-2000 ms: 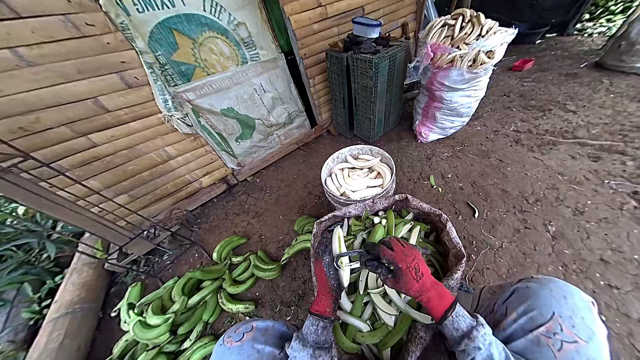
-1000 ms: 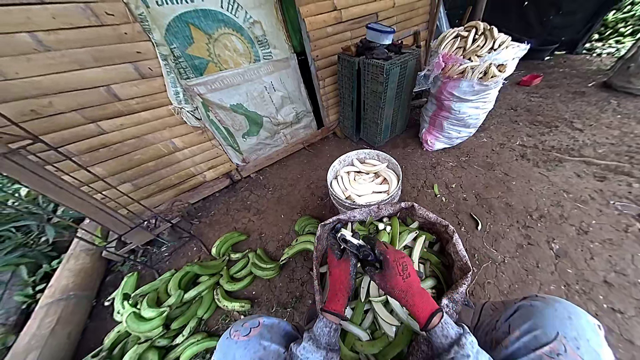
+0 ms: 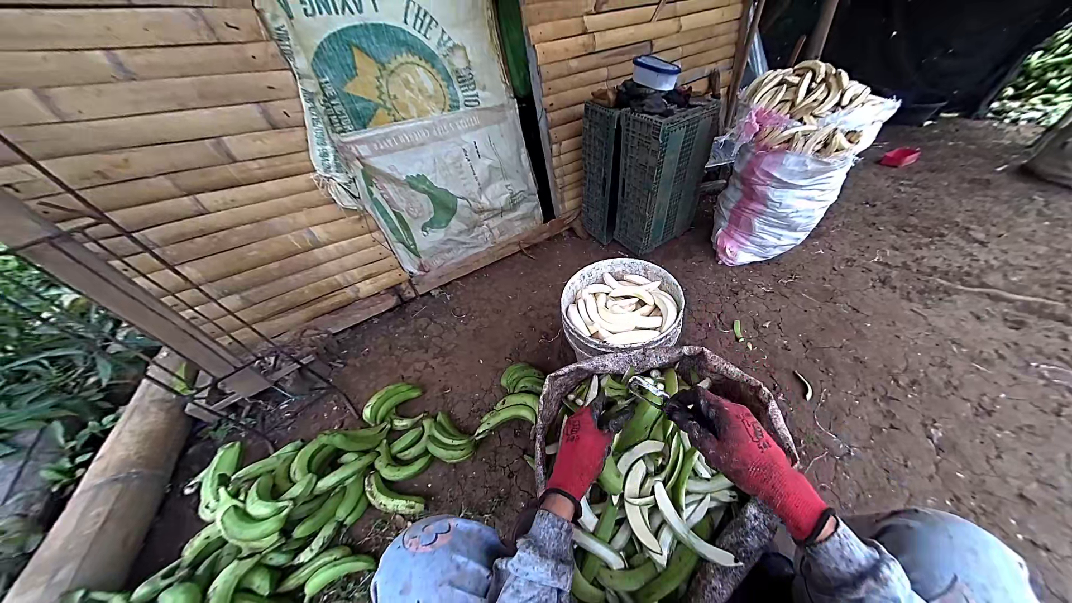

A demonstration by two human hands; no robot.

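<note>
Both of my hands wear red gloves with dark, dirty palms and fingers, above an open sack (image 3: pixel 758 402) full of green and pale plantain peels (image 3: pixel 645 494). My right hand (image 3: pixel 741 456) has its fingers closed on a small metal tool (image 3: pixel 649 387), perhaps a peeler, whose tip points left. My left hand (image 3: pixel 586 444) is lower at the left side of the sack, its fingertips over a green piece; whether it grips it is hidden. Beyond the sack's rim stands a white bucket (image 3: pixel 624 343) of peeled plantains (image 3: pixel 624 310).
Green unpeeled plantains (image 3: pixel 310 494) lie heaped on the soil at the left. Dark plastic crates (image 3: pixel 662 176) stand by the bamboo wall (image 3: pixel 151 126). A full white-and-pink sack (image 3: pixel 779 201) stands right of them, near a red object (image 3: pixel 900 157). My knees flank the peel sack.
My hands were close together at the tool one second ago; now they are apart, with the left lower and the right still at the tool.
</note>
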